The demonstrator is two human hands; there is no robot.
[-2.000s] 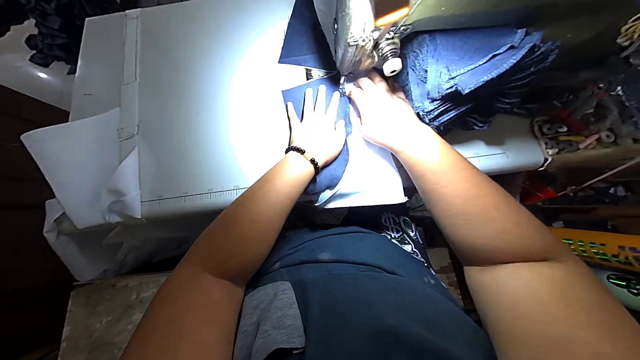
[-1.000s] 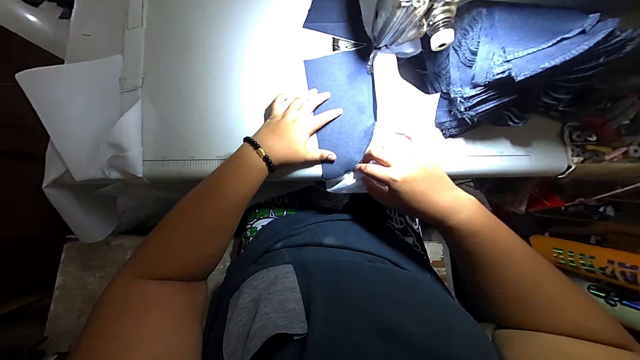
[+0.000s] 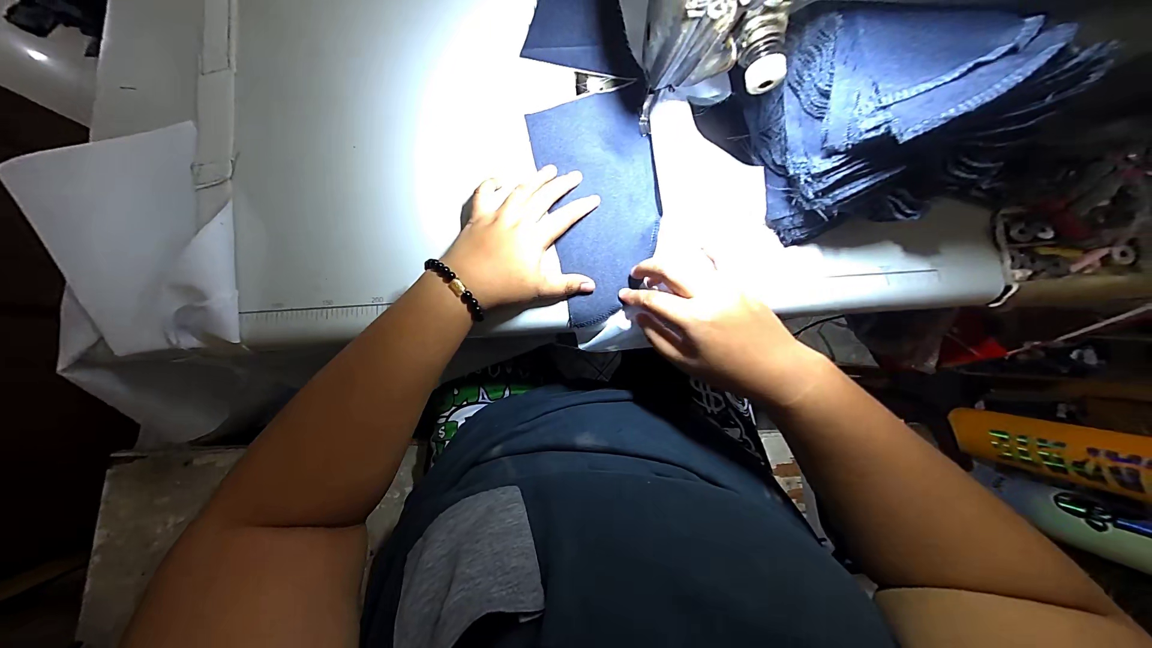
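Note:
A dark blue fabric piece (image 3: pixel 598 171) lies over white fabric (image 3: pixel 706 184), its right edge under the presser foot (image 3: pixel 645 117) of a sewing machine (image 3: pixel 697 45). Another dark blue piece (image 3: pixel 580 36) lies behind it, past a gap with threads. My left hand (image 3: pixel 517 243), with a beaded bracelet at the wrist, rests spread, its fingertips on the blue piece's left edge. My right hand (image 3: pixel 711 315) has thumb and forefinger at the lower right edge of the blue piece, over the white fabric; whether it pinches the cloth is unclear.
A stack of frayed dark blue pieces (image 3: pixel 837 108) lies right of the machine head. White cloth (image 3: pixel 117 234) hangs over the table's left side. Bobbins and small parts (image 3: pixel 1044 238) crowd a tray at the right. A ruler scale (image 3: pixel 342 310) runs along the table's front edge.
Both hands have moved from beside the presser foot toward the front edge of the table. The left hand has also shifted left, off most of the blue piece. The view has moved closer.

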